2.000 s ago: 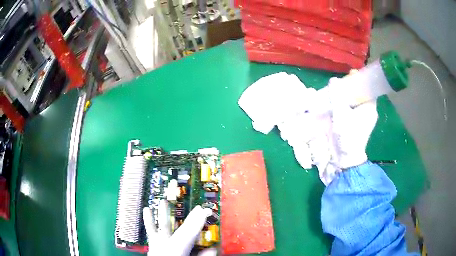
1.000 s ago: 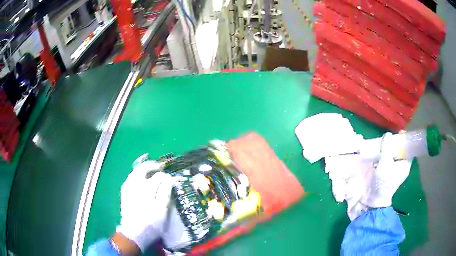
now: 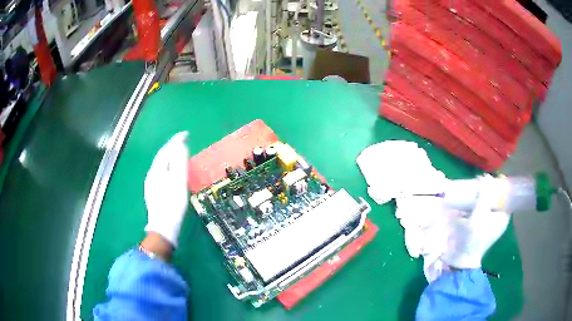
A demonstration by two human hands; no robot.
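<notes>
The green power supply board (image 3: 263, 204) lies on a red foam pad (image 3: 229, 153) on the bench, turned at a slant. Its silver-grey heat sink (image 3: 304, 235) and a pale bent bar face the near right side. My left hand (image 3: 168, 188), in a white glove, is just left of the board and holds nothing; its fingers are extended and close together. My right hand (image 3: 480, 229), gloved, is shut on the dispensing syringe (image 3: 517, 193), whose green cap points right and needle points left, over the white cloth (image 3: 398, 166).
Stacked red foam pads (image 3: 464, 81) stand at the far right of the green bench. A dark green conveyor (image 3: 56, 163) with a metal rail (image 3: 103, 169) runs along the left. A thin dark rod sticks out beside my right wrist. Machinery is beyond the bench.
The board has turned so its heat sink, formerly on the left, now faces near right. My left hand has come off the board to its left. My right hand still holds the syringe.
</notes>
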